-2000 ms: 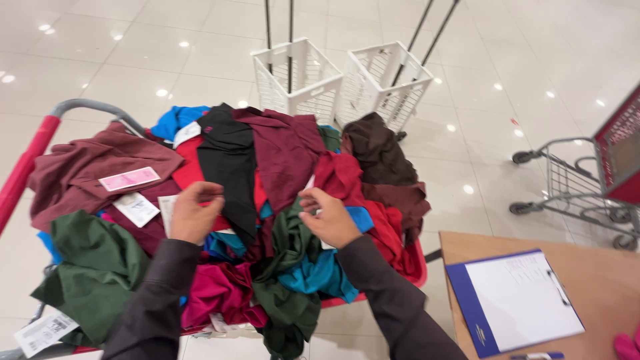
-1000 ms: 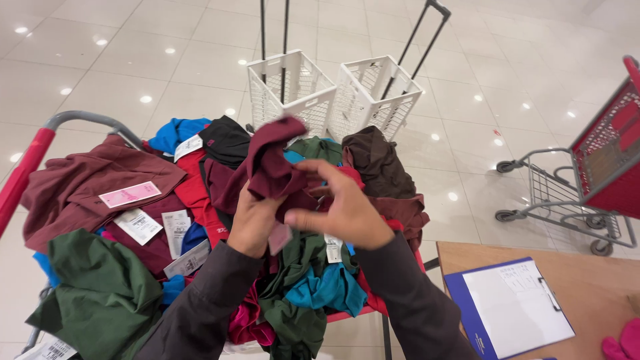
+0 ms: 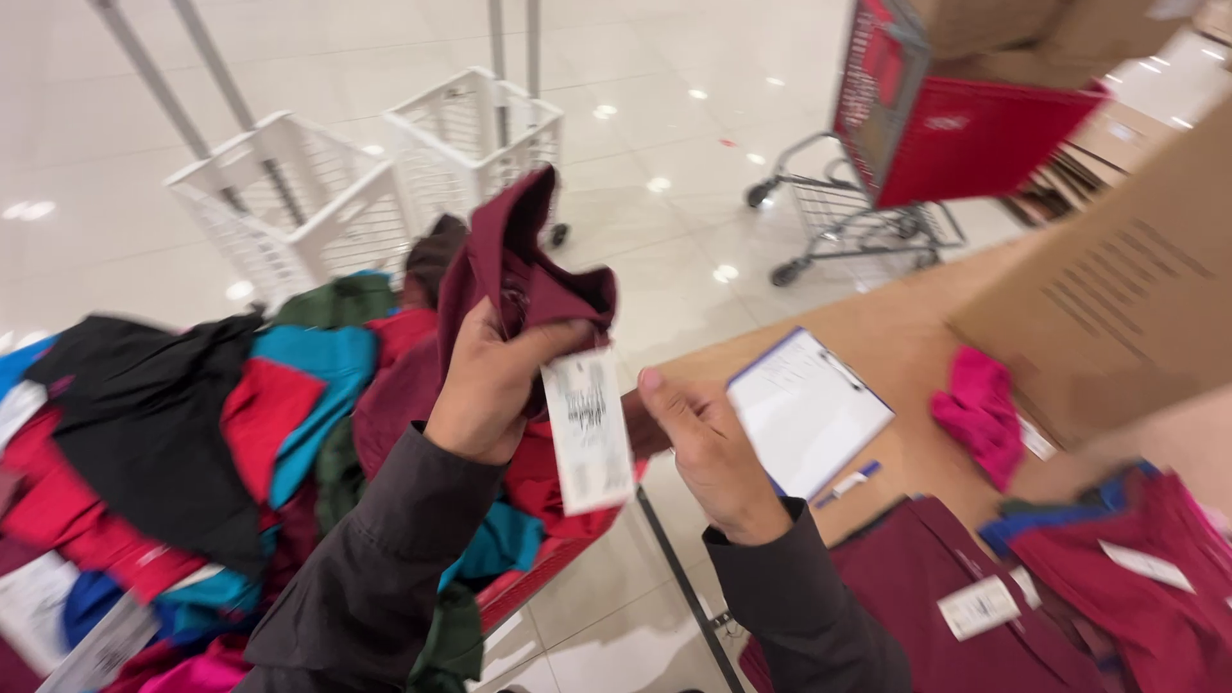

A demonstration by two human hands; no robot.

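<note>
My left hand grips a maroon garment by a bunched edge, above the pile's right side. A white hang tag dangles from the garment below my left thumb. My right hand is just right of the tag, fingers partly curled and thumb raised; whether it touches cloth behind it is unclear. Under and left of my left hand lies a heap of garments, with a black one, a red one and a teal one. A folded maroon garment with a tag lies at lower right.
A wooden table at right holds a clipboard, a marker, a pink garment, a cardboard box and stacked clothes. White baskets stand beyond the heap. A red shopping cart with boxes stands behind the table.
The view has swung right toward the table. Both hands were on the bunched maroon garment one second ago; now the left grips it, its tag hangs in front, and the right is to the side.
</note>
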